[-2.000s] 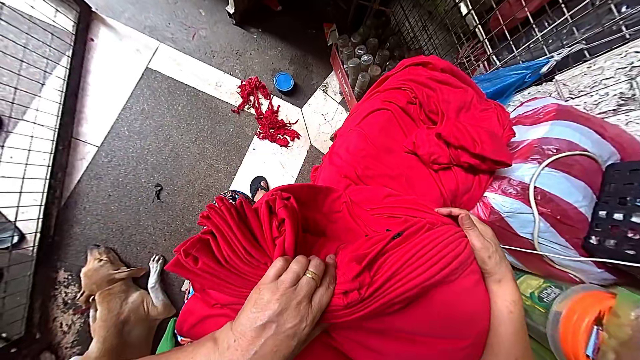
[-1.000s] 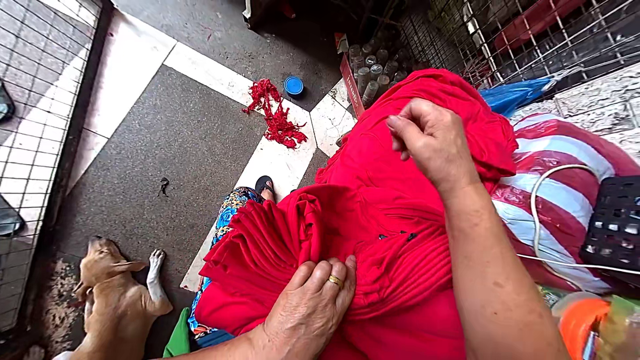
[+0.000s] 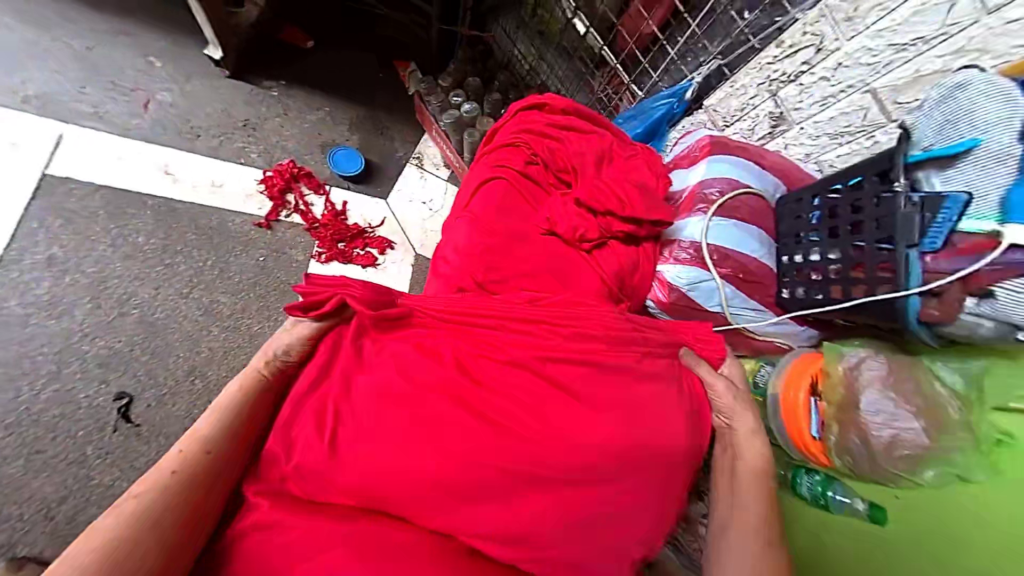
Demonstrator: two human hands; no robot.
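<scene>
Red fabric [image 3: 496, 400] lies spread in many layers over my lap, its gathered far edge stretched between my hands. My left hand [image 3: 308, 336] grips the bunched left end, its fingers mostly hidden by the cloth. At the right end my right hand [image 3: 720, 384] pinches the edge, thumb on top. Beyond the stretched edge rises a large heap of the same red cloth [image 3: 552, 200], with a crumpled knot of fabric on its right side.
Red scraps [image 3: 328, 220] and a blue lid [image 3: 346, 162] lie on the floor. Glass bottles [image 3: 464, 112] stand behind the heap. Rightward are a striped plastic bag [image 3: 720, 224], a black basket [image 3: 848, 232], an orange-lidded container [image 3: 800, 408] and a green bottle [image 3: 836, 494].
My hands have moved apart, and the bunched folds are now stretched between them. My right hand, raised above the cloth one second ago, is down on its right end. The view has shifted right.
</scene>
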